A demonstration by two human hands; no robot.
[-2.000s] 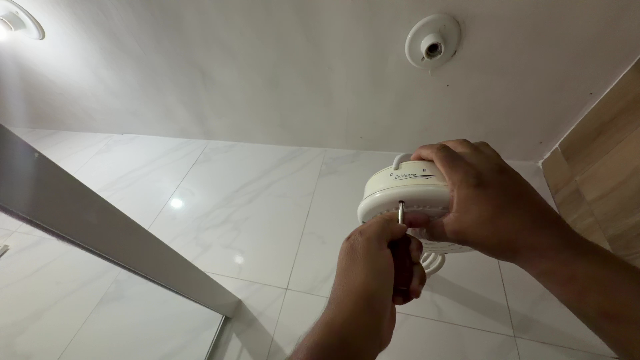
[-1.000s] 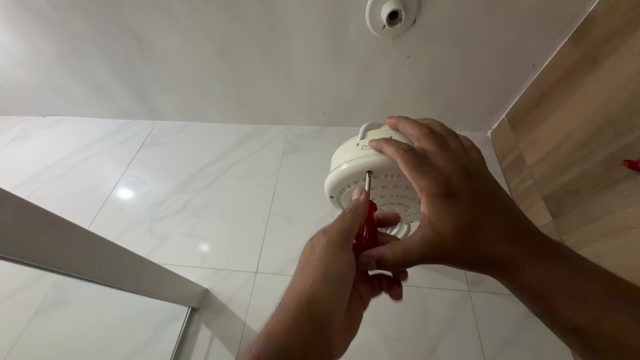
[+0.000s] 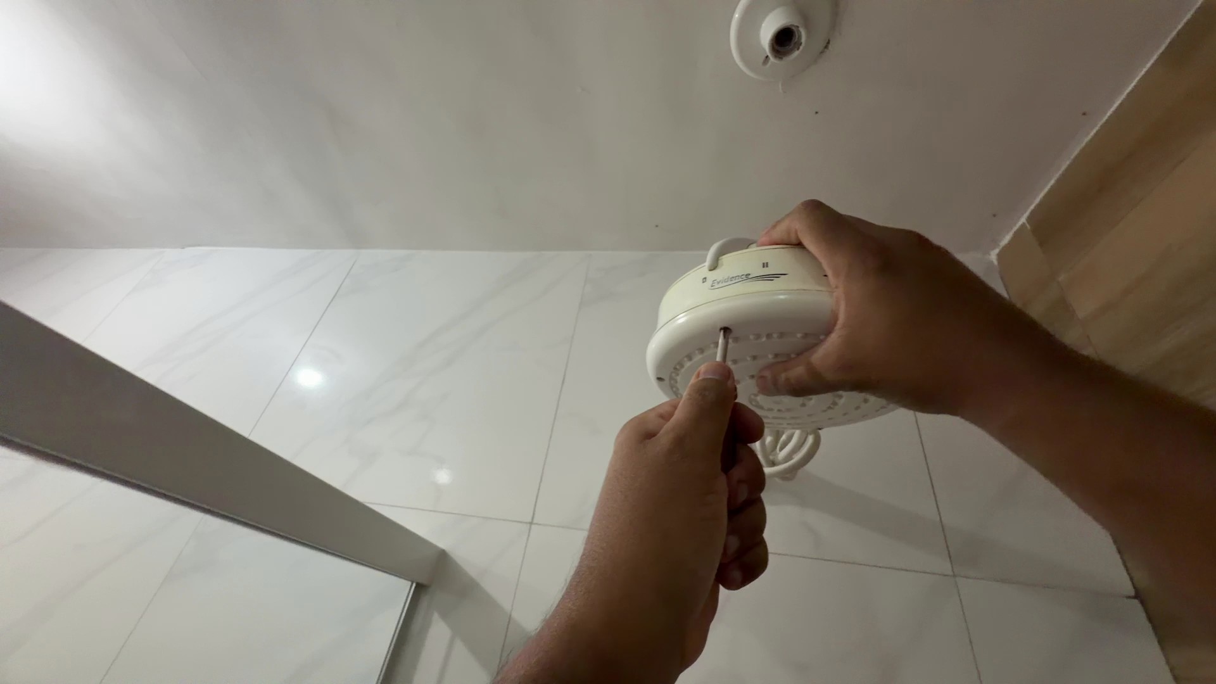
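Note:
A white electric shower head [image 3: 741, 309] hangs at the right of centre, its nozzle face turned down toward me. My left hand [image 3: 698, 465] is closed around a screwdriver [image 3: 724, 346]; its metal shaft points up and the tip sits at a small hole near the face's front edge. Fingers and palm hide most of the handle. My right hand [image 3: 874, 304] grips the shower head's right side, fingers over the top and thumb against the nozzle face. A coiled white hose [image 3: 790, 454] shows below and behind the head.
A round white fitting with a dark central hole [image 3: 784, 40] is on the ceiling above. The metal top rail of a glass shower enclosure [image 3: 237, 465] slants across the lower left. Marble-look wall tiles [image 3: 456, 380] stand behind, and wood-look tiles [image 3: 1140, 247] at the right.
My right hand's lower fingers were at the red screwdriver handle one second ago; its thumb now rests on the nozzle face. The left hand still holds the screwdriver at the shower head.

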